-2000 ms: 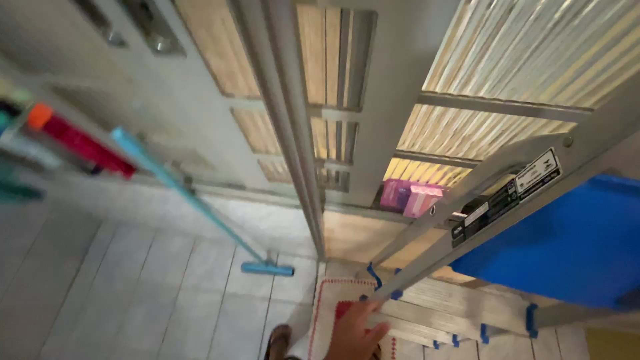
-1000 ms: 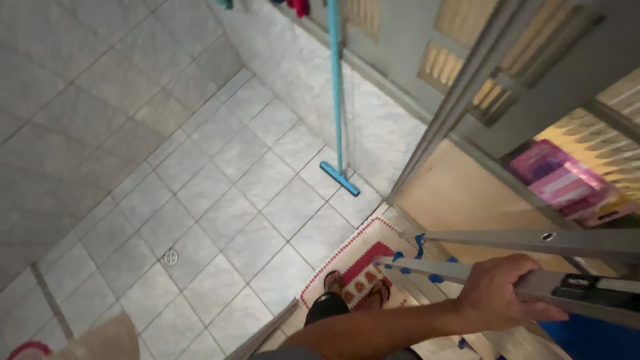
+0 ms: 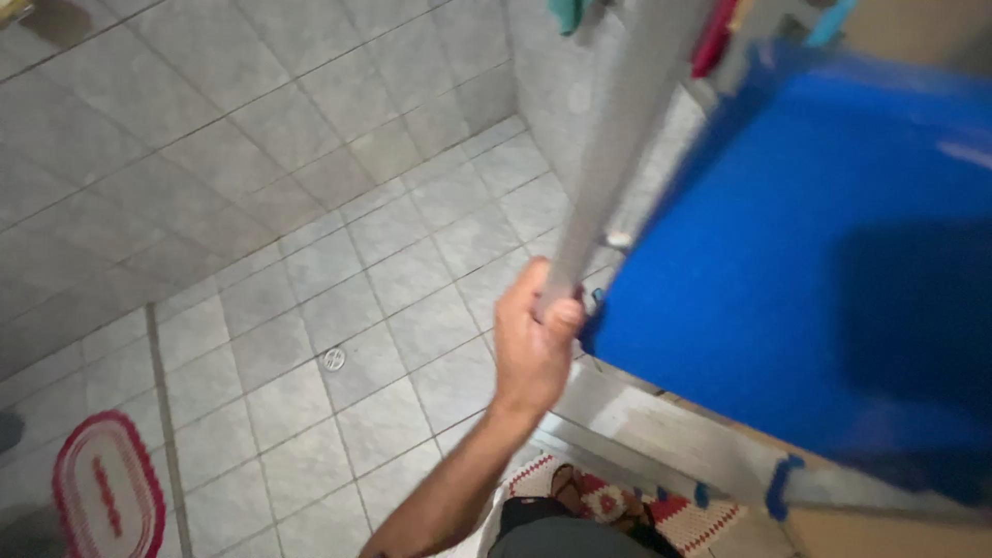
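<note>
My left hand (image 3: 539, 329) is closed around a grey metal rail (image 3: 604, 163) of what looks like a folding ladder, near the middle of the head view. A large smooth blue panel (image 3: 759, 256) lies against the right of the rail and fills much of the right side. Below the panel run pale metal ladder parts (image 3: 620, 411) with blue plastic fittings (image 3: 781, 487). Motion blur softens the rail and the panel's edges. My right hand is out of view.
My sandalled feet stand on a red and white crocheted mat (image 3: 709, 515). An oval rug (image 3: 108, 488) lies lower left on the tiled floor, with a round drain (image 3: 334, 359) between. Tiled walls (image 3: 310, 93) rise behind. Red and green items hang at the top.
The rail in my left hand has swung to a steeper slant, and the blue panel now covers much more of the right side. The view has turned away from the grey door.
</note>
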